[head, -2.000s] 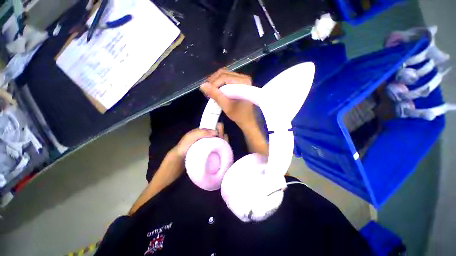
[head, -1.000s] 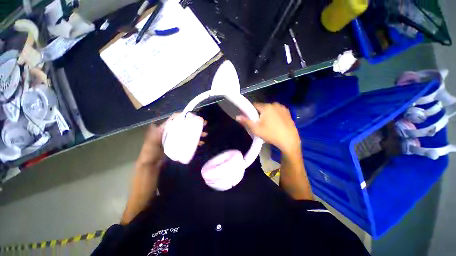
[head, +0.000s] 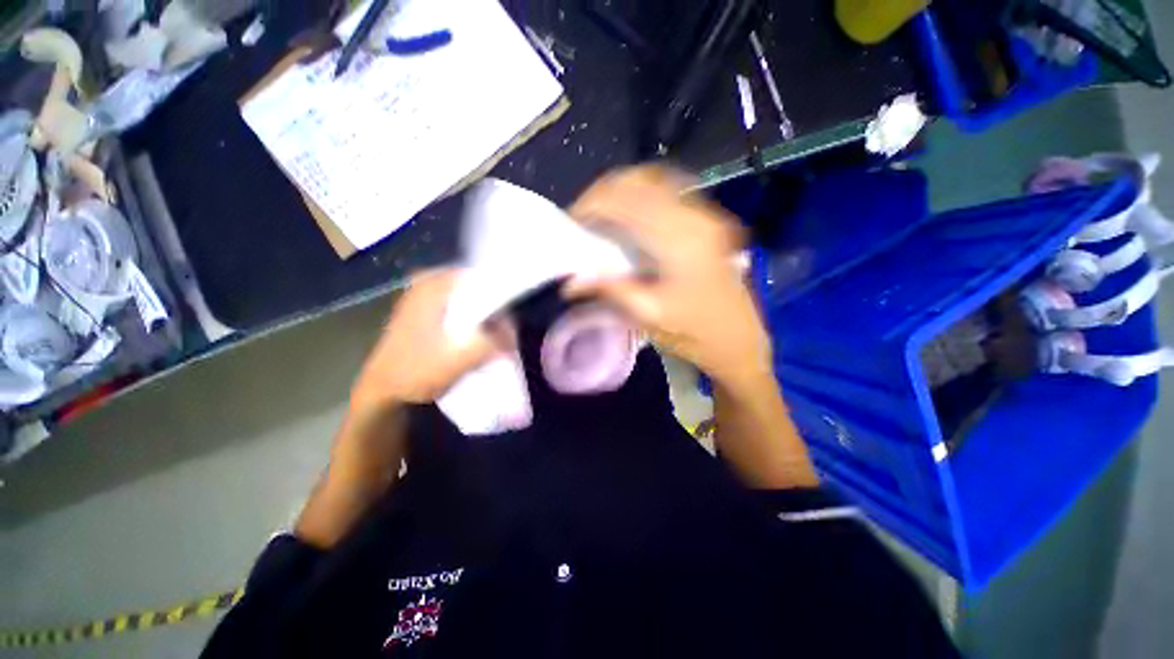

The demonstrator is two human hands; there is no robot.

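White cat-ear headphones are held in front of my chest, near the bench edge, slightly blurred. A pointed white ear faces up and left. One pink ear cushion shows its ring between my hands, and the other pale ear cup hangs below my left hand. My left hand grips the headphones at the left side. My right hand grips the headband at the right, with blurred fingers. Parts of the headband are hidden behind the fingers.
A written sheet on a brown board lies on the black mat with pens and a blue handle. A parts tray is at left. Crumpled white scrap sits at the bench edge. A blue bin and several headphones are at right.
The headphones have turned between my hands over the two seconds. Since one second ago, the ear has swung left and nearer, and both hands have moved closer together.
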